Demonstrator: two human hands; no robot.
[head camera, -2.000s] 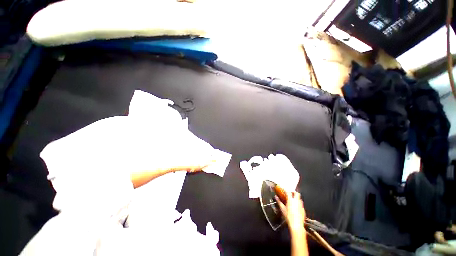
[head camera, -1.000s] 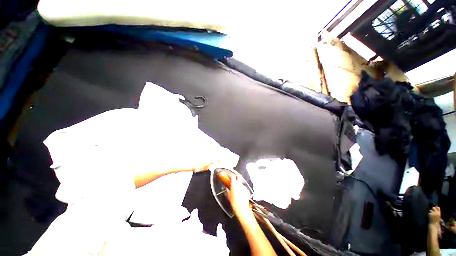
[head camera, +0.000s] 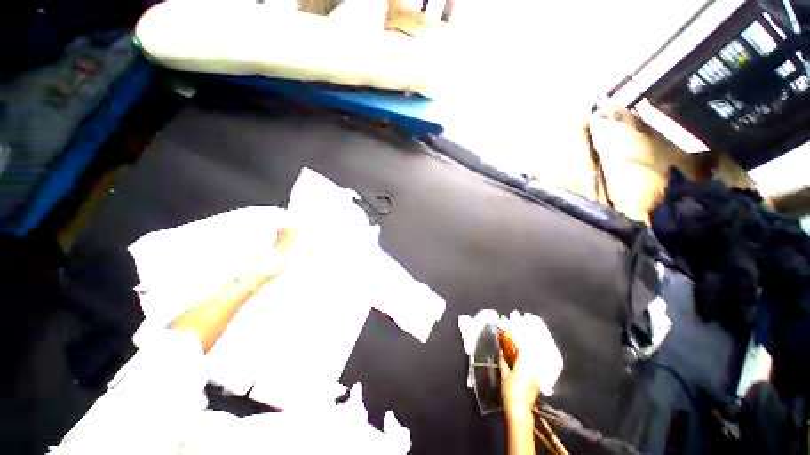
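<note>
A white shirt, badly overexposed, lies on the black ironing table, with its black hanger hook above the collar. My left hand rests on the shirt's upper part; its fingers are washed out, so I cannot tell whether they grip cloth. My right hand holds the steam iron by its orange-brown handle, at the left side of a crumpled white cloth pad. The iron is right of the shirt's cuff, apart from it.
A cream sleeve board with a blue edge lies along the far side. Dark garments are heaped at the right. The iron's tan and dark lines trail from my right hand towards the bottom edge.
The iron went left to the cuff, then back right to the white pad. My left hand has moved from the cuff up and left onto the shirt's upper part. The view has shifted.
</note>
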